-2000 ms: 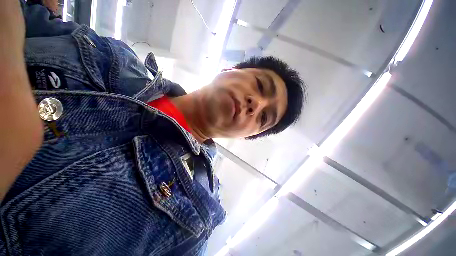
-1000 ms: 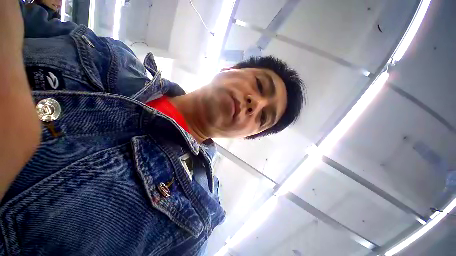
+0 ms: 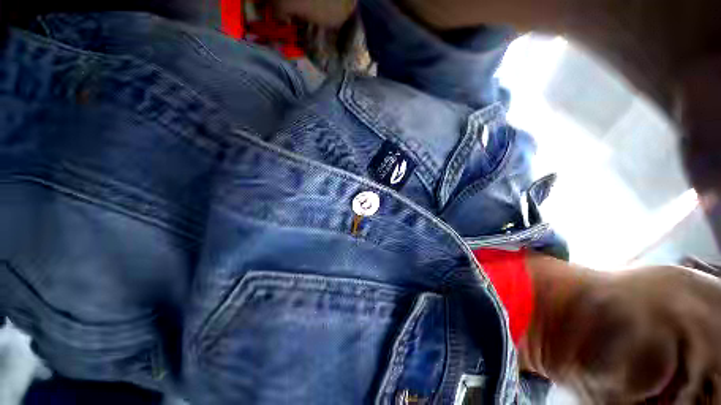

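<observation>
The camera faces back at the wearer. A blue denim jacket fills most of the view, with a round metal button and a small black label near the middle. A red collar shows at the neck opening. A dark brown, blurred shape covers the top right corner, very close to the lens. It may be part of a hand, but I cannot tell which one or what it holds. No work piece is visible.
The wearer's neck and chin are at the lower right. Bright ceiling light shows behind. Red cloth and a bit of skin are at the top. A pale, blurred patch lies at the lower left edge.
The view has swung and moved closer to the jacket; the face is mostly out of view. The blurred skin at the left edge is gone, and a dark shape now covers the top right.
</observation>
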